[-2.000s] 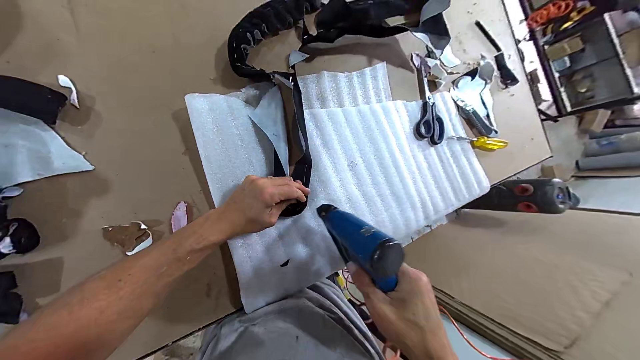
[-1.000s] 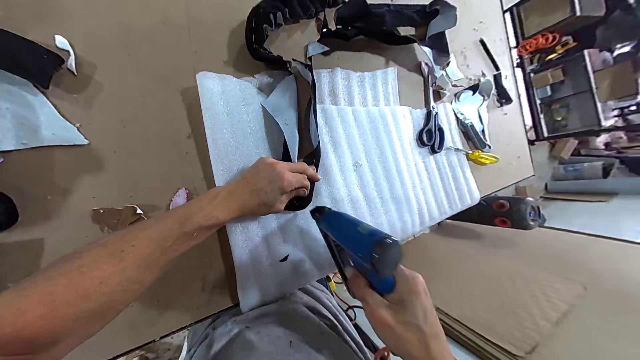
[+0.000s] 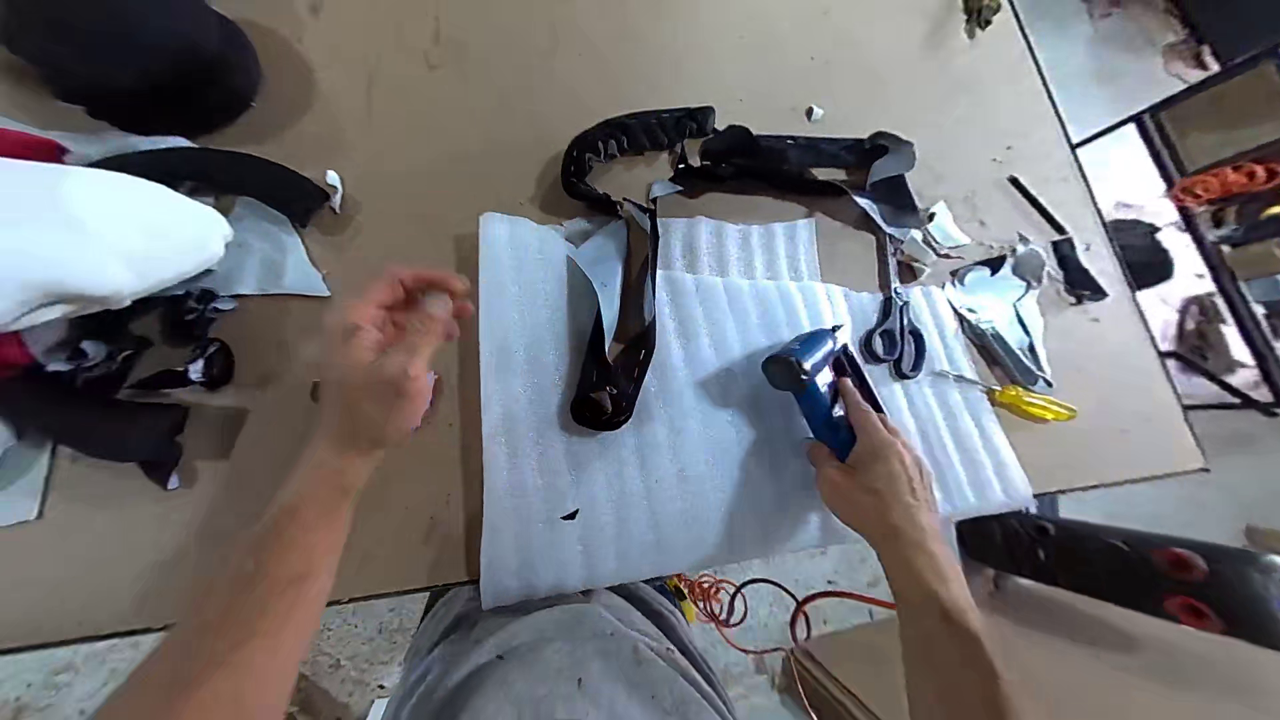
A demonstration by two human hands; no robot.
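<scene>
My left hand [image 3: 395,350], blurred, is raised over the brown table left of the foam sheet, its fingers apart and nothing seen in them. My right hand [image 3: 880,470] grips a blue power tool, possibly a heat gun [image 3: 820,395], above the ribbed white foam sheet [image 3: 700,480]. A black upholstered frame-like piece [image 3: 610,390] lies with one end on the foam and its curved, gathered part beyond the far edge. Its loose cover shows a pale grey underside. Dark-handled scissors [image 3: 895,335] and a screwdriver with a yellow handle [image 3: 1035,403] lie on the right.
Black and white padded pieces [image 3: 100,240] and fabric scraps lie at the left of the table [image 3: 400,120]. A utility knife [image 3: 1010,350] sits among scraps on the right. Orange and black cords [image 3: 740,610] hang below the near edge. A dark cylindrical object [image 3: 1120,570] is beside the near right corner.
My left hand has let go of the black piece's near end and moved left. My right hand has moved the blue tool right, away from that end. The view has shifted widely.
</scene>
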